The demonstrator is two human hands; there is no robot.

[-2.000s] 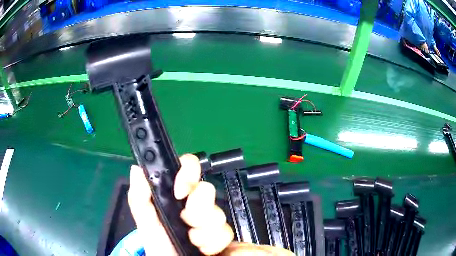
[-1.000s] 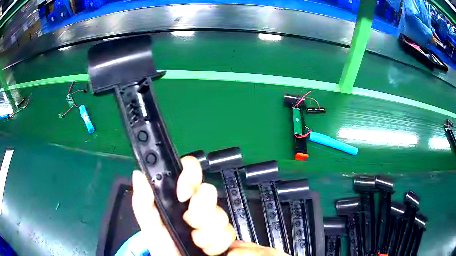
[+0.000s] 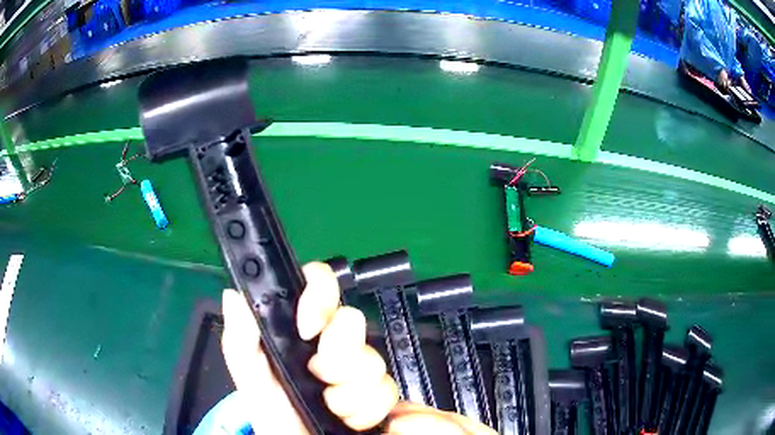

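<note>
My left hand (image 3: 242,340), with a light-blue cuff, is closed around the handle of a black housing shell (image 3: 251,255). Its wide curved head points up and left; the open channel with round bosses faces me. The fingers curl over its right side. More skin, seemingly my right hand (image 3: 433,422), shows at the bottom edge, cut off; its grip is hidden. The handle's lower end is out of view. Behind the hand is a black tray (image 3: 191,365), with several housing shells (image 3: 446,293) resting over its rim.
More black housings (image 3: 629,340) lie fanned out at right. A wired subassembly (image 3: 516,223) with a green board, orange end and light-blue battery (image 3: 574,246) lies beyond the tray. A board with wires and a blue battery (image 3: 154,204) lies at left. A green post (image 3: 608,93) stands behind. A person (image 3: 712,42) works at top right.
The wired subassembly and the left blue battery have shifted slightly right. The held housing has stayed nearly still, its head a little further left. The grip looks the same.
</note>
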